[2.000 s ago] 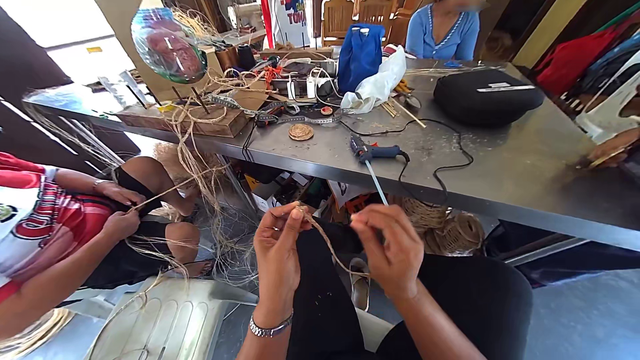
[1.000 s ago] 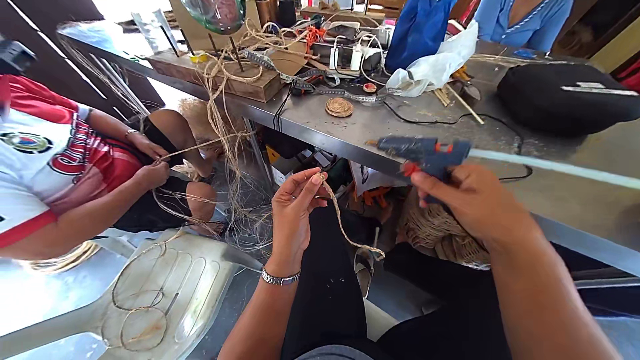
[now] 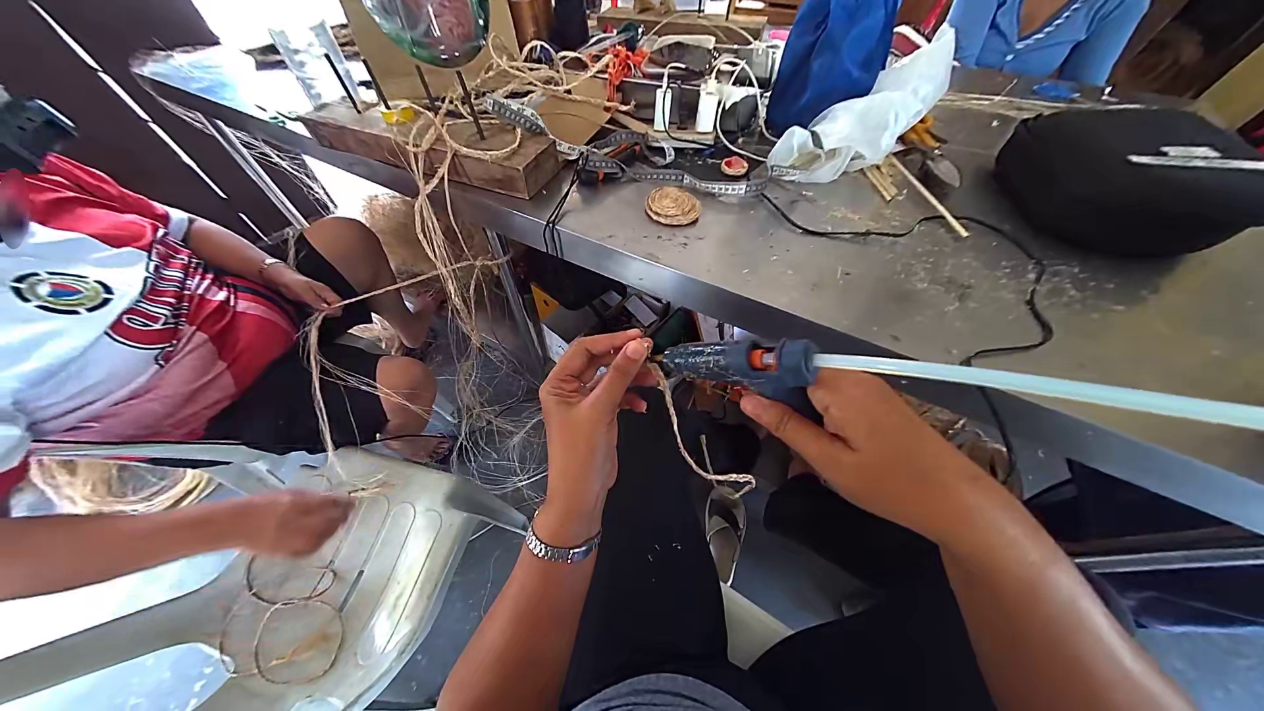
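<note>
Between its thumb and fingers, my left hand (image 3: pixel 592 405) pinches one end of a braided natural-fiber cord (image 3: pixel 681 430), whose free end hangs down and curls to the right. My right hand (image 3: pixel 859 444) grips a blue hot glue gun (image 3: pixel 726 363) by its handle. The gun's nozzle points left and meets or nearly meets the pinched end of the cord; the fingertips partly hide that spot. A long pale glue stick (image 3: pixel 1037 387) sticks out of the gun's back. A flat coiled fiber disc (image 3: pixel 672 205) lies on the metal table beyond my hands.
The metal table (image 3: pixel 849 267) holds a measuring tape (image 3: pixel 701 183), a black cable (image 3: pixel 1037 306), a black case (image 3: pixel 1126 178), a plastic bag (image 3: pixel 839 143) and a wooden block (image 3: pixel 513 168). A co-worker on the left holds fibers. Another person's hand (image 3: pixel 296 521) is over a plastic chair (image 3: pixel 395 592) bearing fiber rings.
My right hand took the glue gun, which lay on the table two seconds ago, and brought its nozzle to my left fingertips. Another person's arm has come in over the chair.
</note>
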